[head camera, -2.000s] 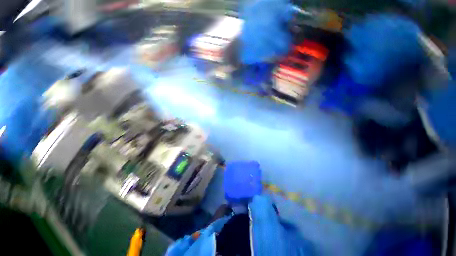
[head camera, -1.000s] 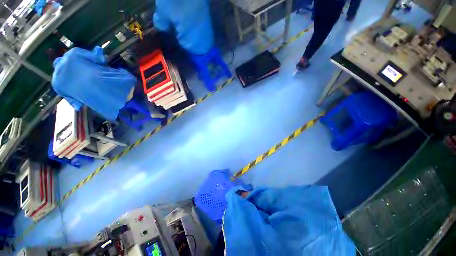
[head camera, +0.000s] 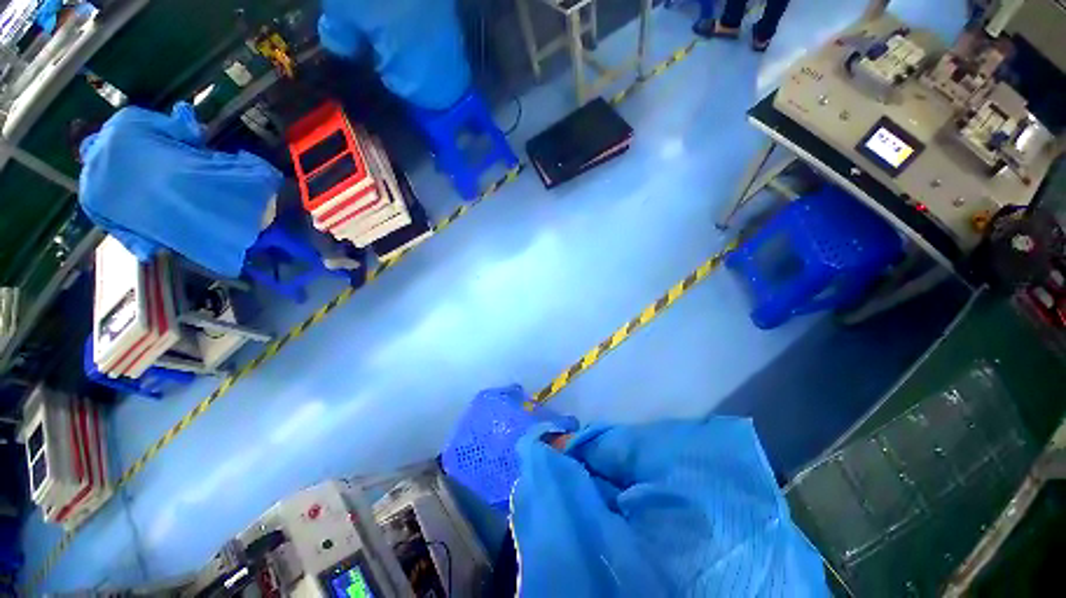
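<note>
Neither of my hands can be made out. My blue smock (head camera: 666, 502) fills the bottom middle. A small skin-toned patch shows at its upper edge; I cannot tell if it is part of a hand. Close by on the left is a white machine (head camera: 313, 532) with a small lit screen, cut off by the bottom edge. A clear blister tray (head camera: 918, 467) lies on the dark green bench at the lower right; its pockets look empty. A perforated blue plastic stool or basket (head camera: 485, 444) stands on the floor beside the machine, partly behind my smock.
A second machine (head camera: 818, 105) with a lit screen stands upper right, a blue stool (head camera: 812, 257) below it. Red and white stacked trays (head camera: 339, 175) and two seated people in blue are across the aisle. A black case-like object (head camera: 579, 143) lies on the floor. Legs show at the top.
The view has swung from the left machine and yellow tool to the aisle and right bench, then shifted slightly. The person walking at the top has moved farther off.
</note>
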